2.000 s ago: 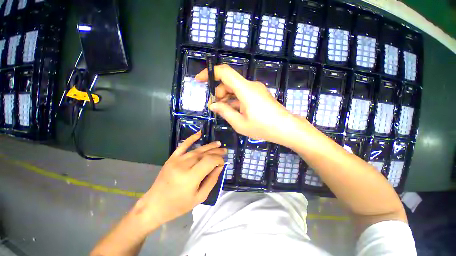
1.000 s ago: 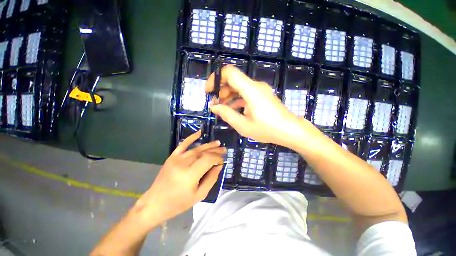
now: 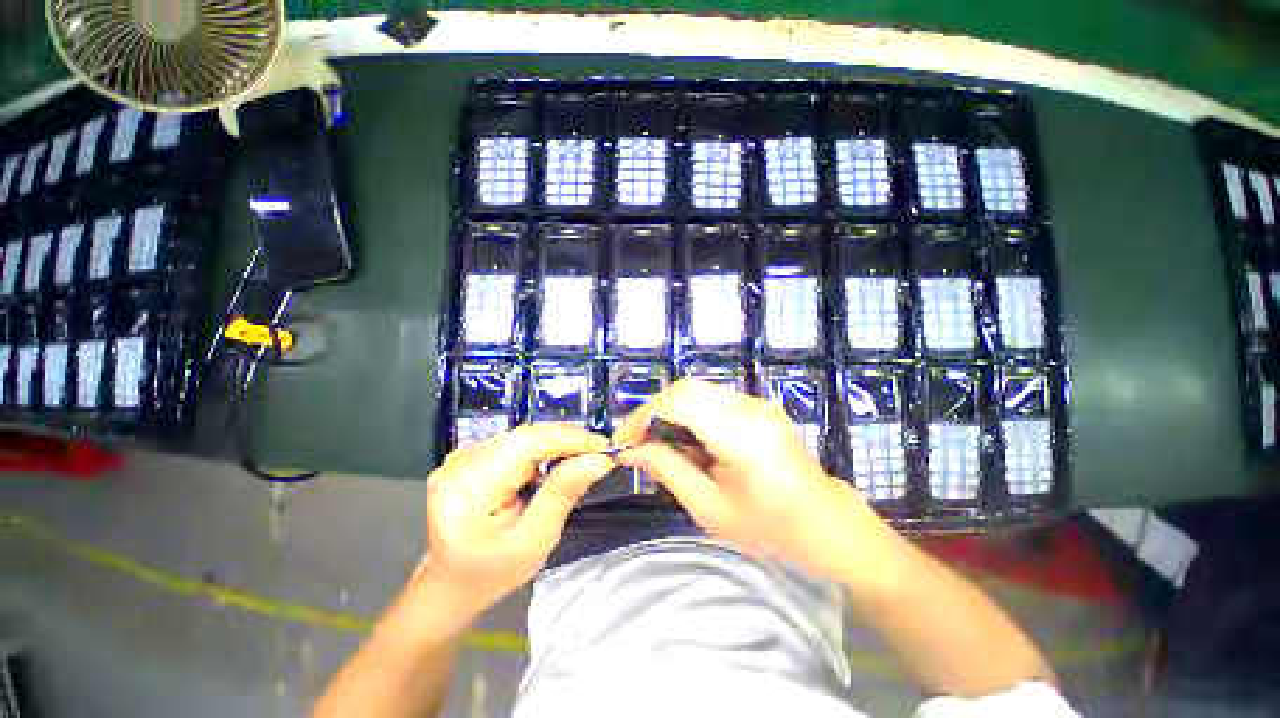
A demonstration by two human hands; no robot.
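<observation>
A black blister tray (image 3: 1060, 438) lies in front of me, with three rows of pockets holding parts with black upper areas and pale lower grids. My left hand (image 3: 498, 498) is over its lower left edge, thumb and forefinger pinched on something small and thin. Its outline is mostly hidden by the fingers. My right hand (image 3: 765, 470) is beside it, holding a black pen-like tool (image 3: 681, 438) with its tip end towards the left fingertips. The two hands' fingertips meet or nearly meet; I cannot tell whether the tool touches the small part.
Filled trays stand at the left (image 3: 204, 267) and right edge (image 3: 1218, 183). A cream fan (image 3: 166, 42), a black slab (image 3: 295, 204), an orange-yellow item (image 3: 258, 334) and a dark cable (image 3: 253, 449) are at the left. A small black square (image 3: 409, 27) lies on the pale far rail.
The view has shifted, showing the whole tray and the fan. My right hand has come down from the middle row to my left fingertips. The dark rectangle under my left hand no longer shows clearly.
</observation>
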